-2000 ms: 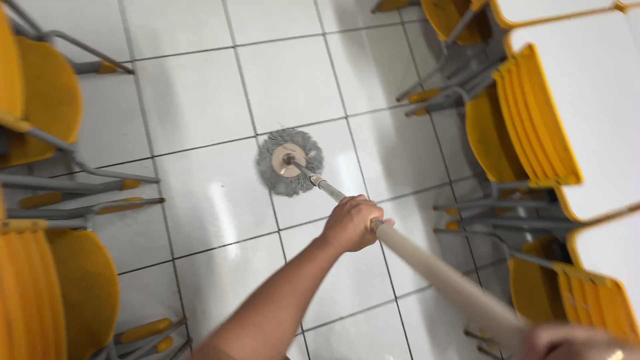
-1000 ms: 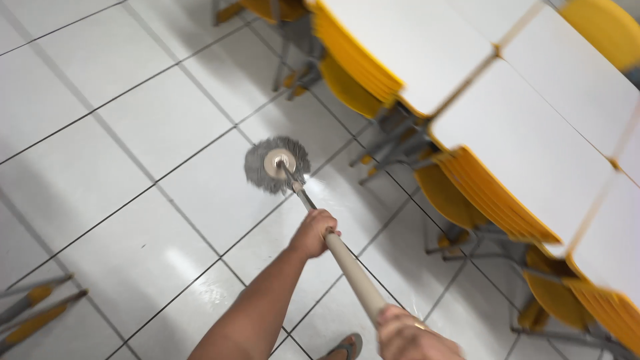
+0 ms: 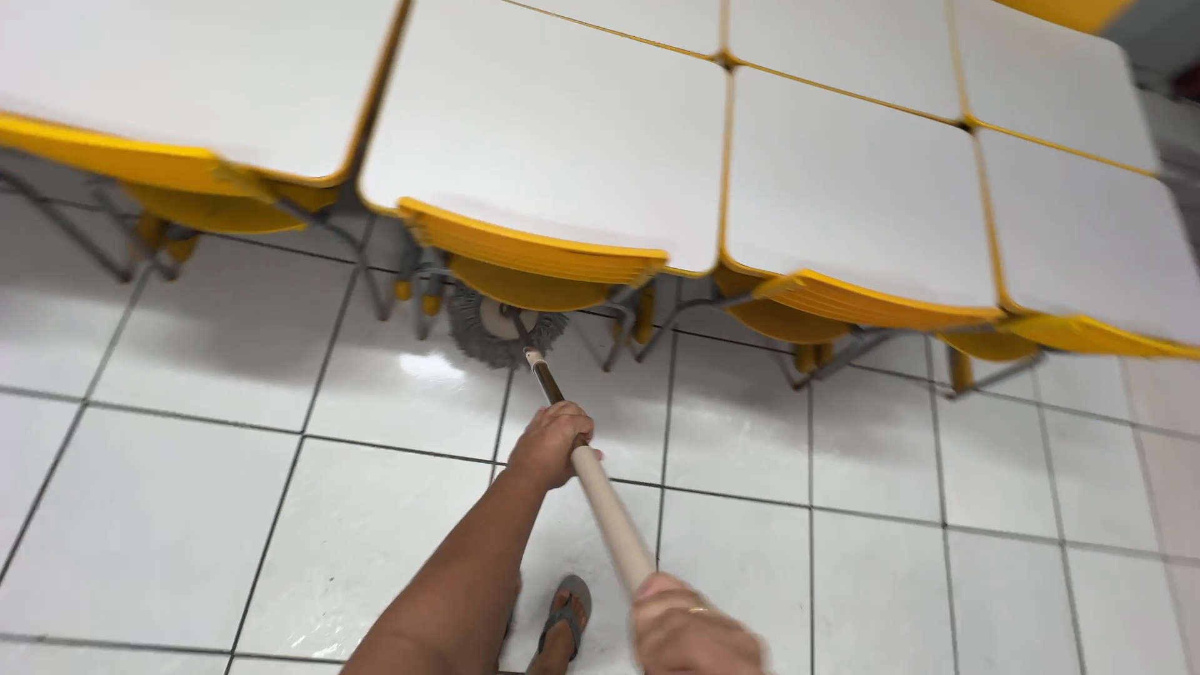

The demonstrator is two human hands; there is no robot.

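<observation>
A round spin mop head with grey strands [image 3: 483,328] lies on the white tiled floor [image 3: 394,506], partly under the seat of a yellow chair [image 3: 534,253]. Its pole [image 3: 611,511] runs back toward me, thin metal near the head and thicker beige tube above. My left hand [image 3: 553,445] is closed around the pole where the metal meets the beige tube. Higher up, my right hand [image 3: 694,628], somewhat blurred and with a ring on one finger, grips the beige tube near the bottom edge of the view.
White tables with yellow edges [image 3: 553,122] stand joined in rows across the top. More yellow chairs [image 3: 881,300] are tucked along their near side, their grey metal legs [image 3: 352,248] reaching out over the floor. My sandalled foot [image 3: 565,614] shows at the bottom.
The view has turned strongly. The mop head, on open floor between chairs earlier, is now at the chair legs and partly under a seat. Both hands have kept hold of the pole.
</observation>
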